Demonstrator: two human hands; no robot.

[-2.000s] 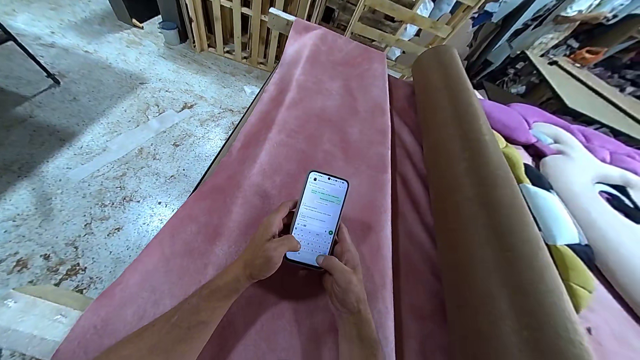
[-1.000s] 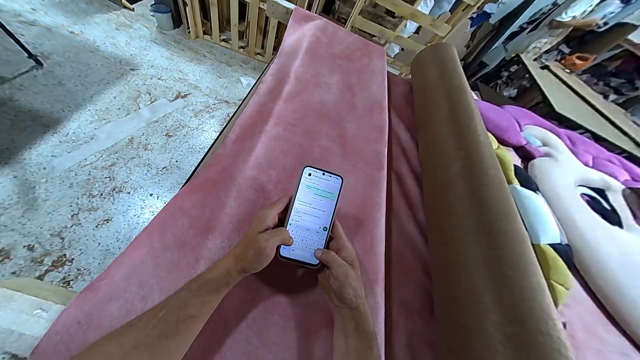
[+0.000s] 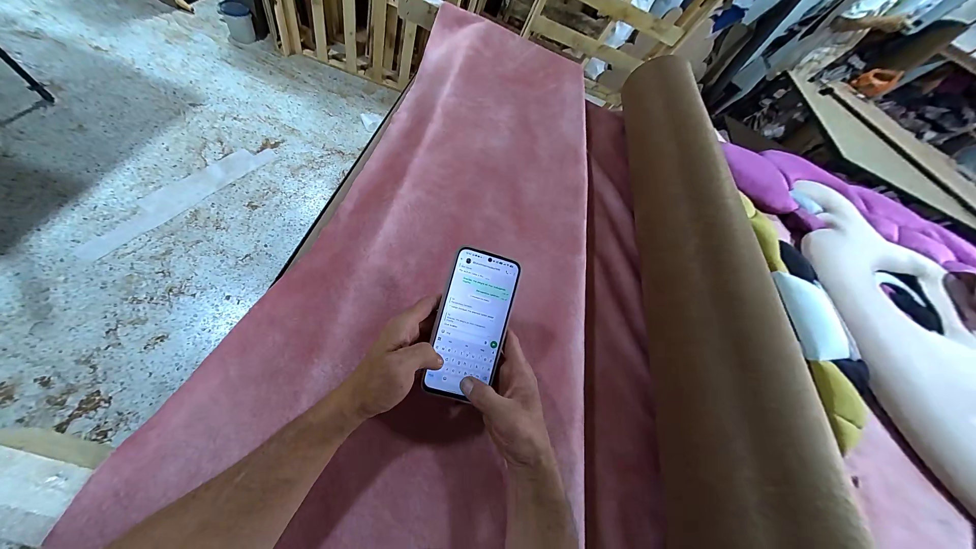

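A smartphone (image 3: 473,320) with a lit chat screen and an on-screen keyboard is held upright between both hands. My left hand (image 3: 396,362) grips its left edge, the thumb over the lower left of the keyboard. My right hand (image 3: 511,404) holds the lower right edge, with its thumb at the bottom of the screen. Beneath the hands lies pink plush fabric (image 3: 488,175), spread lengthwise over a long surface. Along its right side, past a darker pink fold (image 3: 614,305), runs a thick brown fabric roll (image 3: 709,305).
Right of the roll lies a large stuffed piece in white (image 3: 877,305), purple and olive plush. Wooden pallets (image 3: 366,38) stand beyond the far end. On the speckled floor at left are a pale strip (image 3: 175,202), a bucket (image 3: 238,23) and a dark leg (image 3: 27,76).
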